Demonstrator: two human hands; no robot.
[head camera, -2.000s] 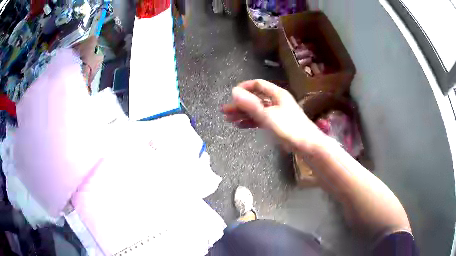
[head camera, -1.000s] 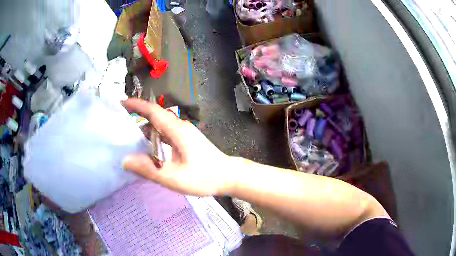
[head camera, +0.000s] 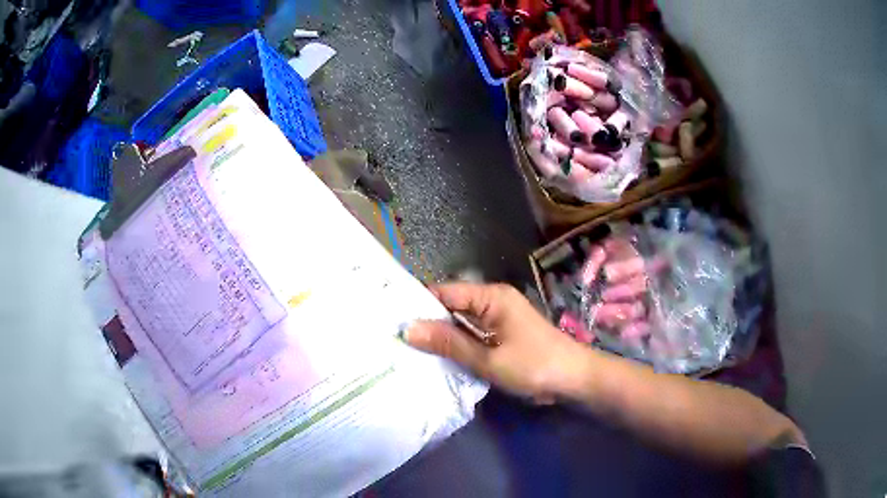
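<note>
A thick pad of order sheets (head camera: 340, 302), with white and pink printed pages, lies tilted across the left and middle of the view. A dark clip (head camera: 146, 185) sits at its upper left, with a green edge behind it. A large white page (head camera: 49, 321) is folded over at the left. My right hand (head camera: 496, 340) comes from the lower right and grips the pad's right edge, thumb on top; the fingertips are partly hidden. My left hand is not in view.
A blue slatted crate (head camera: 287, 97) stands on the grey floor beyond the pad. Cartons of bagged pink thread cones (head camera: 588, 117) and more bagged cones (head camera: 622, 292) line the grey wall at right. A tray with a blue rim (head camera: 477, 44) holds red cones farther up.
My right hand has moved right and down and now grips the pad's edge. The pad shows different pages, turned up towards the camera. The view has shifted along the thread cartons.
</note>
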